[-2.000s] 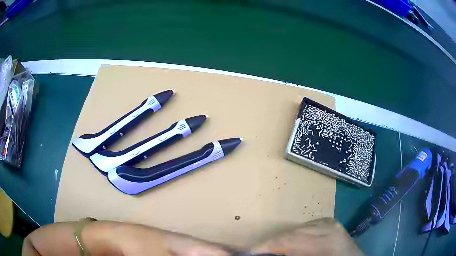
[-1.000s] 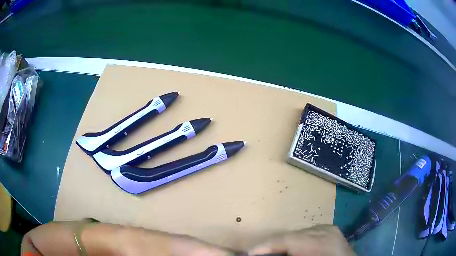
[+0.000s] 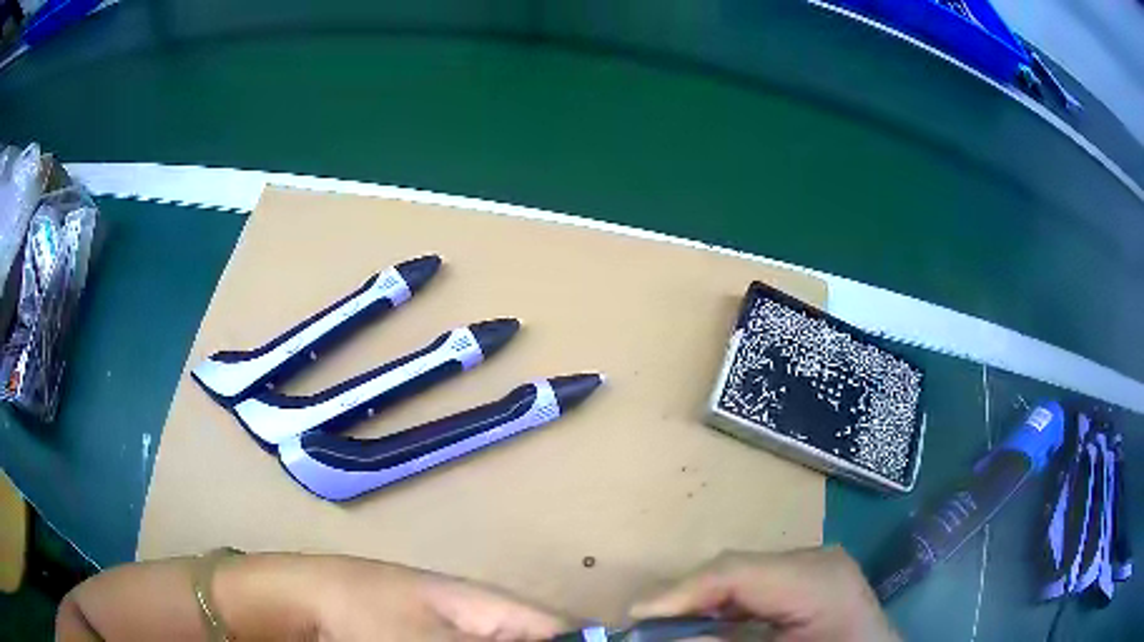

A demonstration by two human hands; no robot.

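Note:
My left hand [image 3: 483, 615] and my right hand [image 3: 784, 602] are at the bottom edge, partly cut off. Between them they hold a pen body [image 3: 665, 630]; a dark part and a small pale band of it show. Three black and white-lavender pen bodies lie side by side on the tan work board [image 3: 677, 326]: a far one [image 3: 314, 329], a middle one [image 3: 364, 383] and a near one [image 3: 427, 439]. Their black nose cones point up and right.
A screw tray [image 3: 822, 389] full of silver screws sits at the board's right edge. An electric screwdriver [image 3: 972, 502] lies right of it, beside waiting pen bodies [image 3: 1089, 508]. A clear parts bag [image 3: 50, 295] is far left. A blue bin [image 3: 935, 28] stands across the green belt.
More of the held pen body now shows between my hands, including its pale band. The view has shifted slightly. The three pen bodies, tray and screwdriver keep their places.

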